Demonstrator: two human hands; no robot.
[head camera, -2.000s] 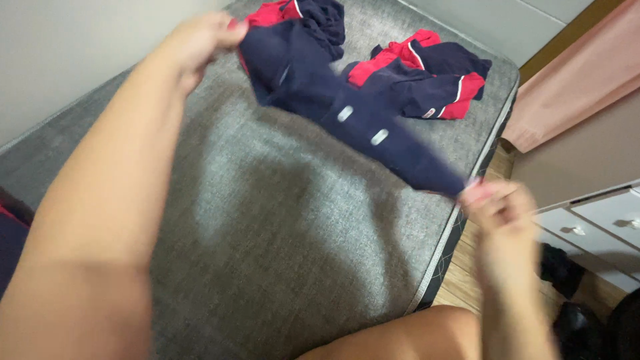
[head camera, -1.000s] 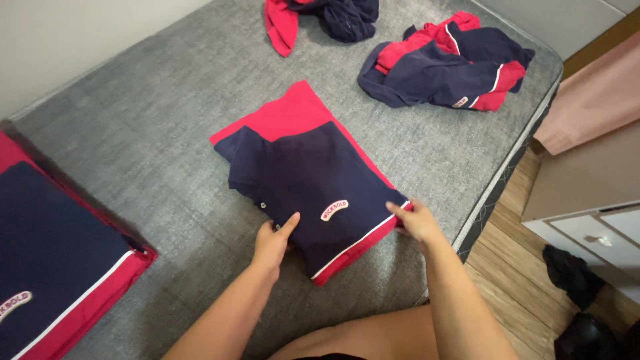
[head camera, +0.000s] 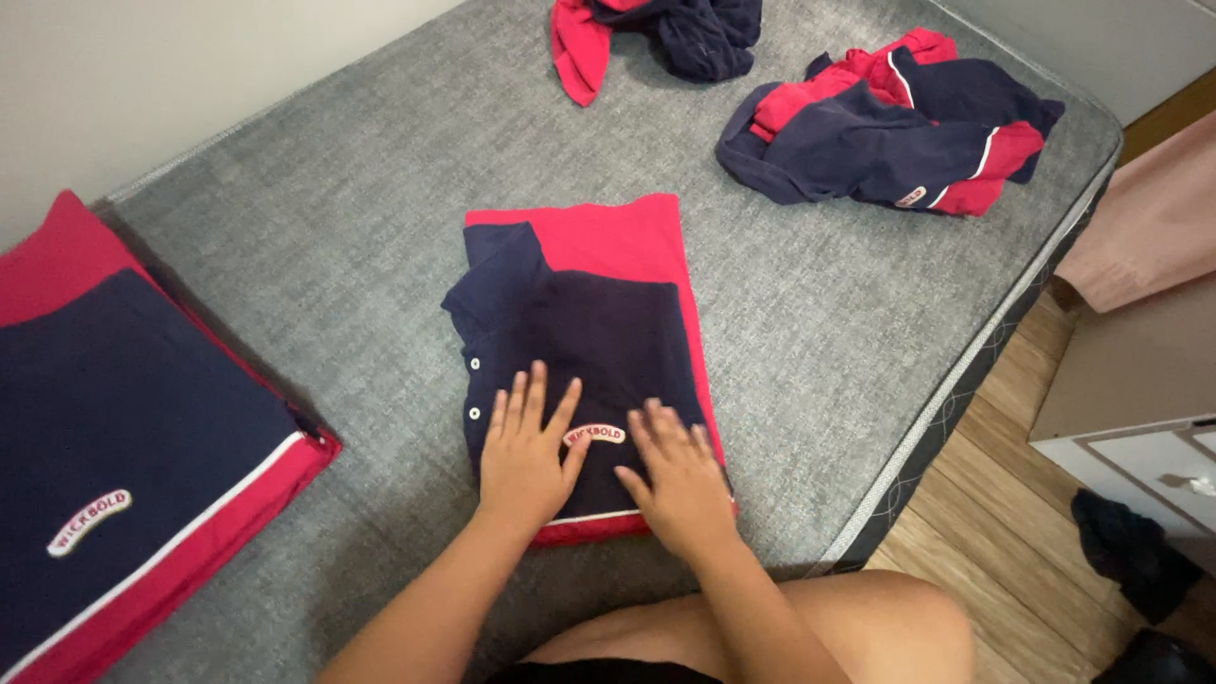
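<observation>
A folded navy and red polo shirt lies flat on the grey mattress, its collar and white buttons at the left side. My left hand rests on its lower left part with the fingers spread, beside a small patch that bears writing. On the other side of that patch my right hand lies palm down on the cloth, fingers slightly blurred. Neither hand grips anything. At the left edge lies a stack of folded navy and red garments.
Two crumpled navy and red garments lie farther back, one at the top middle, one at the right. A wall borders the mattress at the left. Beyond its right edge are a wooden floor, a drawer unit, pink fabric and dark items.
Two seconds ago my hands held a navy garment stretched in the air. One second ago the folded shirt lay tilted under my hands; now it lies straighter, and both hands are flat on it.
</observation>
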